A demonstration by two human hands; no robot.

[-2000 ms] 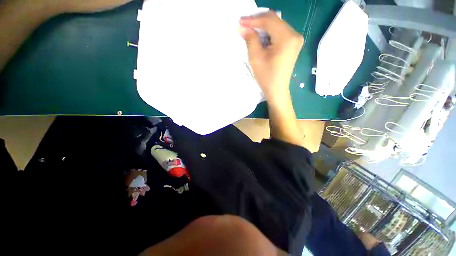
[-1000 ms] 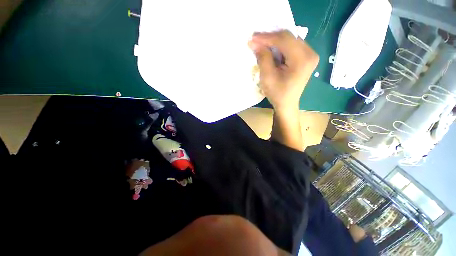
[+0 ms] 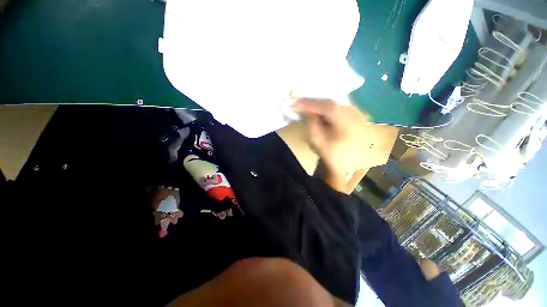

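Note:
A bright white hexagonal housing (image 3: 252,54), overexposed so its surface detail is lost, lies in front of me with its lower corner past the bench edge. My right hand (image 3: 330,120) is blurred at its lower right side. The fingertips are closed on a soft white piece, which looks like a cloth (image 3: 289,108); its outline merges with the housing. A pointed white shape sticks out at the housing's right side; I cannot tell whether it is cloth or housing. My left hand is not in view.
A green mat (image 3: 78,54) covers the bench. A second white unit (image 3: 436,45) with a thin cord lies at right. Coiled white cables (image 3: 489,108) hang beyond it. A brown carton (image 3: 375,147) is below the bench edge. Wire racks (image 3: 444,234) and another person's sleeve are lower right.
My right hand has moved down, towards the housing's lower edge. The housing and bench edge sit higher in the picture. The left forearm seen at upper left earlier is gone.

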